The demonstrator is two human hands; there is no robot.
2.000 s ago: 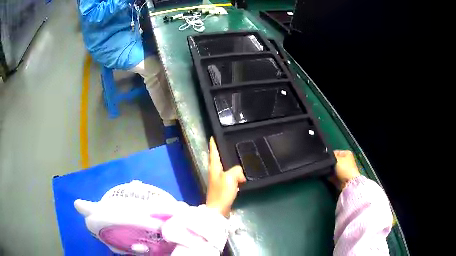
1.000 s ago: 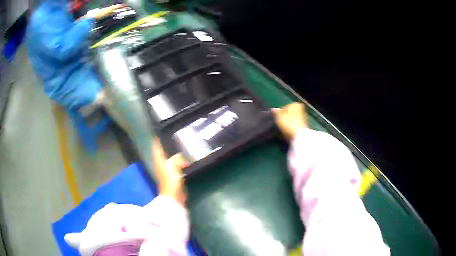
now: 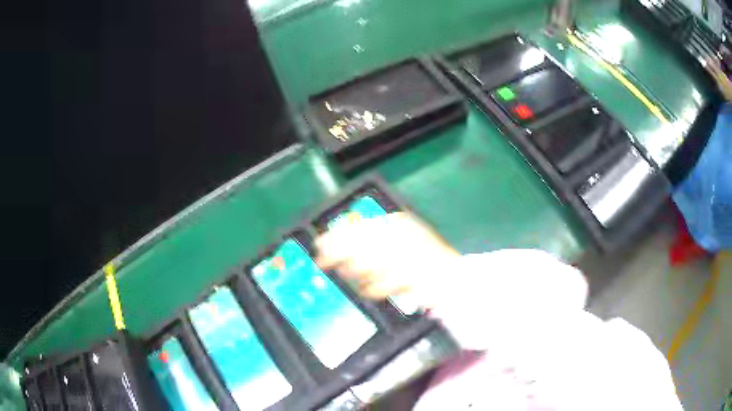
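A black phone tray [image 3: 233,282] lies in front of me on the green bench, with a smartphone in each of its slots. The smartphones [image 3: 315,301] show bright teal screens, some with a small red spot. My right hand [image 3: 377,255] is blurred and sits over the upper part of the rightmost phone, partly covering its screen. Whether its fingers hold anything cannot be told. My left hand is out of the picture. A pale sleeve fills the lower right.
A black small-parts tray [image 3: 401,128] with scattered gold and white bits stands behind. Another phone tray [image 3: 514,132] holds dark phones, one showing green and red buttons. A tray of dark phones [image 3: 76,389] is at lower left. A person's blue sleeve [image 3: 708,181] is at the right edge.
The view has swung right along the bench, away from the fan and the tray both hands held. My right hand is now over a teal-screen phone; my left hand has left the picture.
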